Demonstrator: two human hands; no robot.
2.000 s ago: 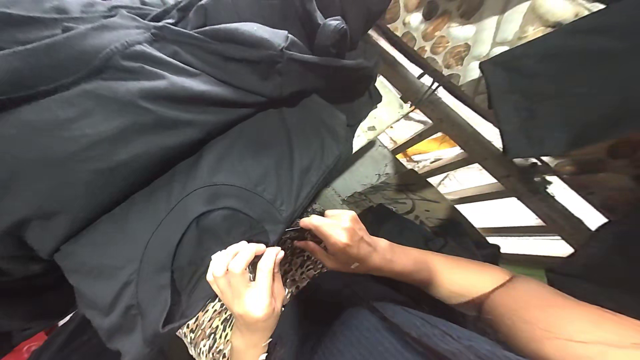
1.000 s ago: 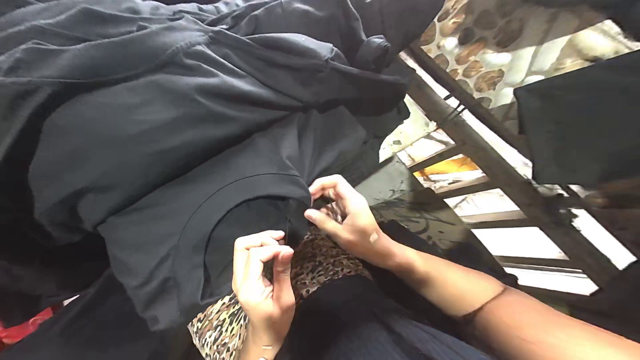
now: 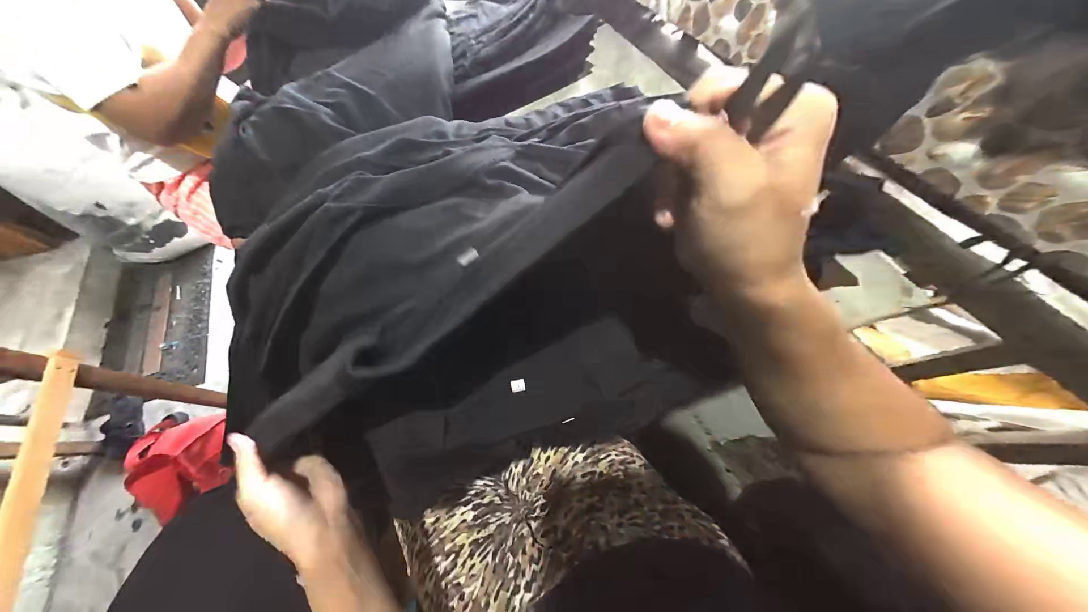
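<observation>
A black fabric garment point(image 3: 408, 255) is stretched between my two hands, its hem running diagonally from lower left to upper right. My right hand point(image 3: 748, 178), raised at the upper right, grips one end of the hem between thumb and fingers. At the lower left, my left hand point(image 3: 297, 510) pinches the other end; its fingers are partly blurred. Small white tags show on the dark cloth, one on the garment and one on the fabric point(image 3: 544, 404) below it. A leopard-print cloth point(image 3: 518, 518) lies beneath, near my lap.
Another person's arm point(image 3: 178, 93) reaches in at the upper left beside more dark cloth point(image 3: 365, 68). Red cloth point(image 3: 174, 463) hangs near a wooden frame point(image 3: 38, 476) at the left. A slatted wooden structure point(image 3: 960, 280) and a pebbled surface point(image 3: 1011, 161) are at the right.
My hands, earlier close together at the neckline of a black garment, have moved far apart and now spread the fabric. The view has shifted, bringing another person's arm into sight.
</observation>
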